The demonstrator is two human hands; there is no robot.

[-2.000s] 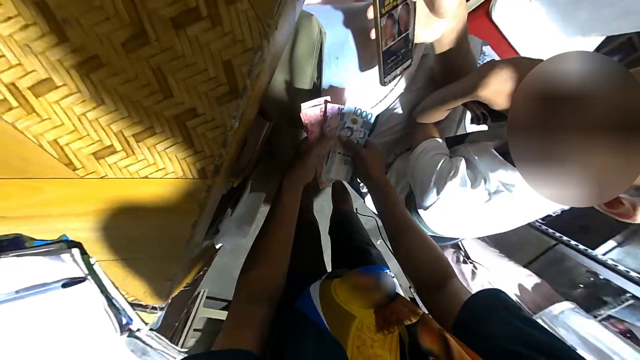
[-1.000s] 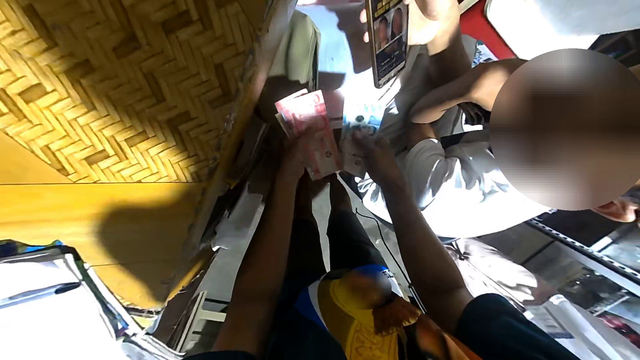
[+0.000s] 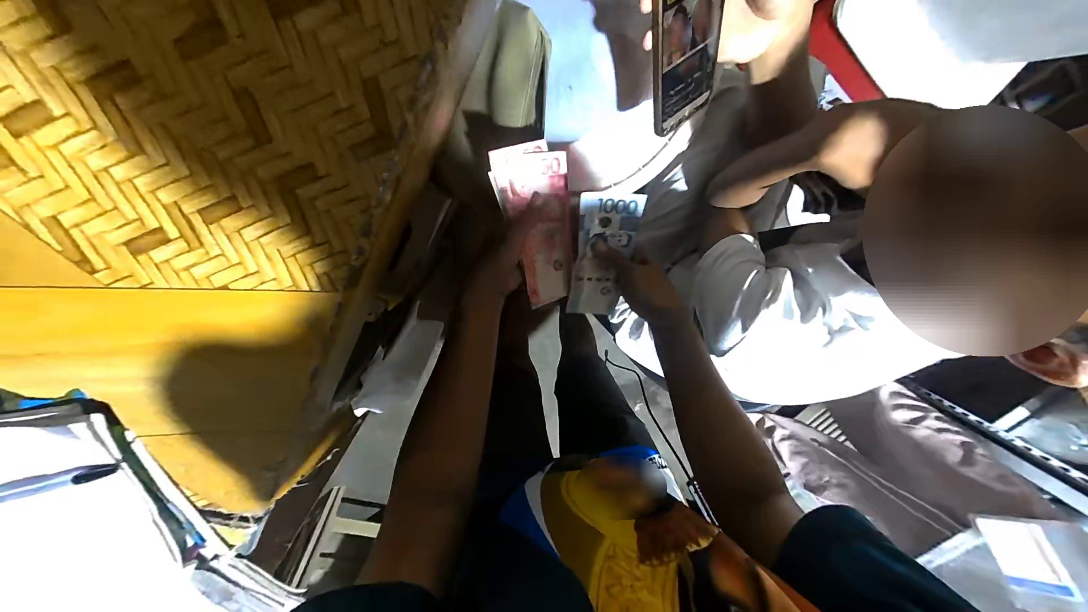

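My left hand (image 3: pixel 503 259) holds several red-pink banknotes (image 3: pixel 544 234), slightly fanned, with their top edges pointing away from me. Just to the right, my right hand (image 3: pixel 642 276) grips a pale blue banknote (image 3: pixel 605 221) marked 1000, its thumb on the note's face. Whether more notes lie beneath it I cannot tell. The two sets of notes are side by side with a narrow gap between them, above my lap.
A wooden table with a woven panel (image 3: pixel 170 357) fills the left, with papers and a pen (image 3: pixel 93 474) at its near corner. At right sits a person in a white shirt (image 3: pixel 799 314); a smartphone (image 3: pixel 684 64) is held up at the top. A cable (image 3: pixel 650 399) hangs below.
Two seconds ago the red and blue notes overlapped between my hands; now they are apart, red in my left hand and blue in my right.
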